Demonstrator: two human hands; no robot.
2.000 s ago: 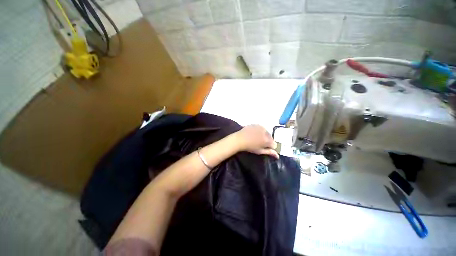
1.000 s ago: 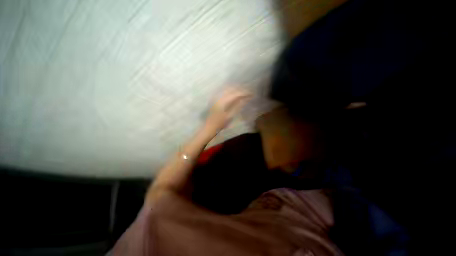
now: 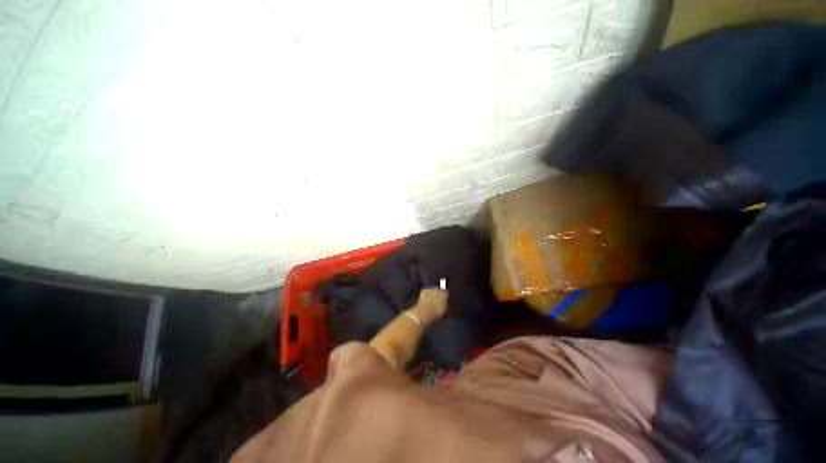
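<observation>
A red crate (image 3: 288,316) stands by the white wall, left of the wearer's body, with dark garments (image 3: 457,258) heaped in it. My left hand (image 3: 431,304), small and slightly blurred, is at the dark cloth over the crate, with its fingers closed on it. A small white spot, perhaps a label, shows at the fingertips. The fingertips are hard to make out. My right hand is not in view.
A cardboard box (image 3: 580,240) with shiny orange tape stands right of the crate, with a blue item (image 3: 634,307) below it. Large navy cloth (image 3: 752,108) hangs at the upper right and right edge. A dark opening with a pale frame (image 3: 152,339) is at lower left.
The view has turned from the sewing machine to the crate. My left hand has left the garment at the needle, passed before the wall and come down onto the crate's dark cloth.
</observation>
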